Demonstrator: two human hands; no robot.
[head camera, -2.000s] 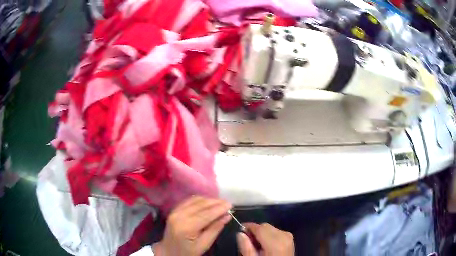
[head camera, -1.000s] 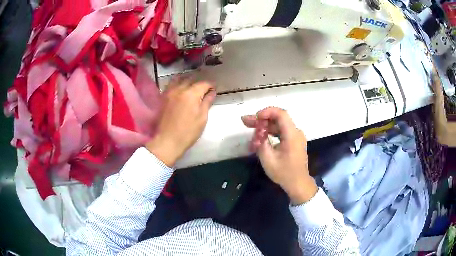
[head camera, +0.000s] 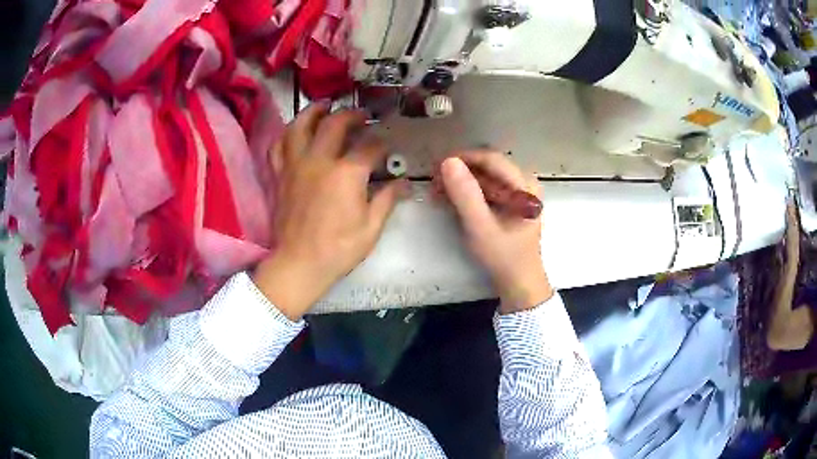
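My left hand (head camera: 324, 202) is over the pale machine bed (head camera: 591, 229), left of and below the presser foot area (head camera: 415, 103). Its fingers are spread, the fingertips are blurred, and I see nothing held in it. A small white disc (head camera: 396, 164) with a dark centre hole is between my hands at the bed's dark seam. My right hand (head camera: 493, 211) is closed around a tool with a dark red-brown handle (head camera: 520, 202). The handle's end sticks out to the right. The tool's tip is hidden or too blurred to tell.
The white sewing machine head (head camera: 528, 36) stands above my hands. A large heap of red and pink strips (head camera: 134, 161) is at the left, with white cloth (head camera: 98, 350) under it. Light blue pieces (head camera: 672, 359) lie below at the right. Another person's bare arm (head camera: 788, 296) shows at the right edge.
Since one second ago, my right hand has closed on the dark red handle and moved up towards the seam. My left hand's fingers have spread. The white disc now shows between my hands.
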